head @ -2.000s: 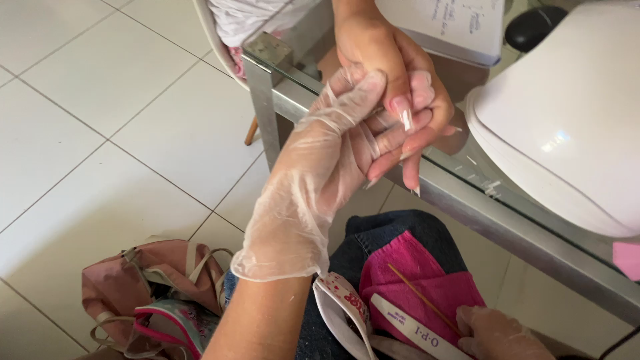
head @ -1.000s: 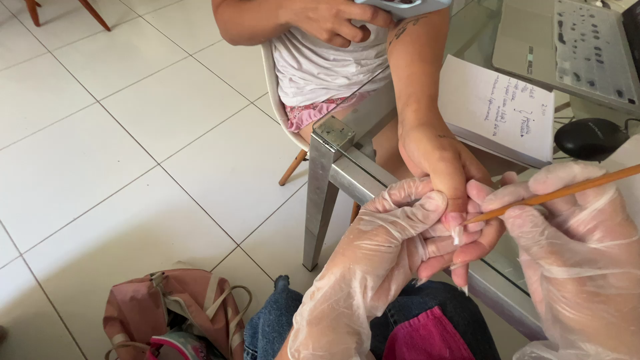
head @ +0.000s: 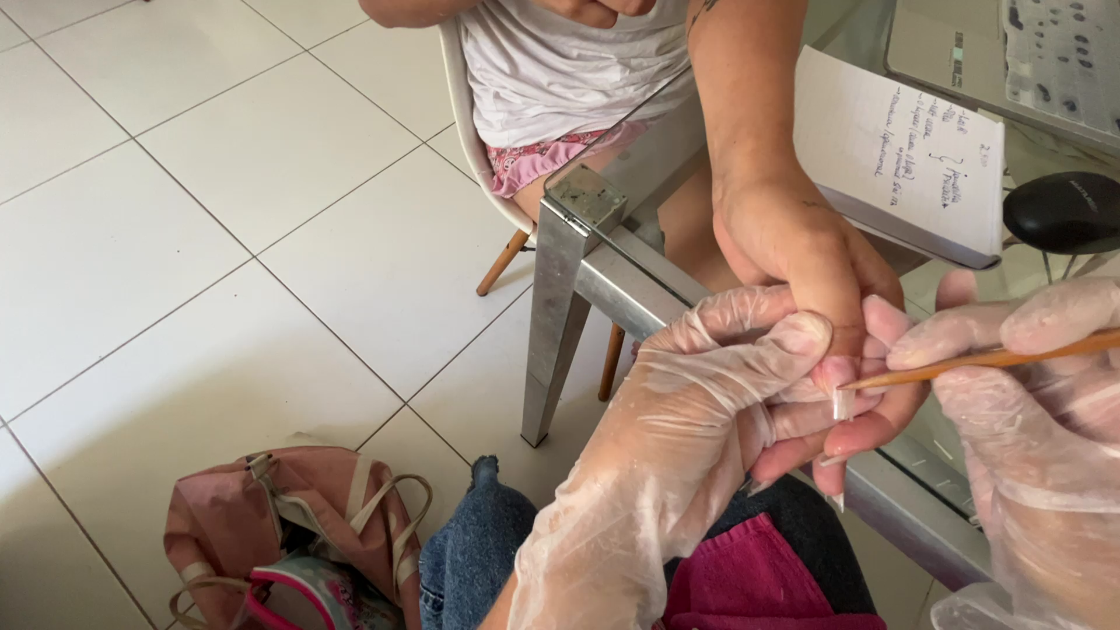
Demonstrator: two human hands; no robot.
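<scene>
My left hand (head: pixel 691 411), in a clear disposable glove, grips the thumb of another person's hand (head: pixel 787 232), which reaches over the table edge. That thumb's nail (head: pixel 843 402) is long, with a clear and whitish tip. Between the fingers of my gloved right hand (head: pixel 1032 402) is a wooden cuticle stick (head: pixel 989 357); its pointed end meets the nail near its side. The person's other fingers, long-nailed, hang below the thumb. A magenta towel (head: pixel 748 577) lies on my lap, partly hidden by my left arm.
The glass table's metal frame (head: pixel 630 276) runs under the hands. On the glass are an open notebook (head: pixel 901 157) with handwriting, a black computer mouse (head: pixel 1063 213) and a grey device (head: pixel 949 52). The person sits on a white chair (head: pixel 472 149). A pink bag (head: pixel 227 516) lies on the floor.
My right hand has risen from my lap to the person's thumb with the wooden stick. A white nail file lay by the towel two seconds ago. The view has shifted, showing more of the seated person.
</scene>
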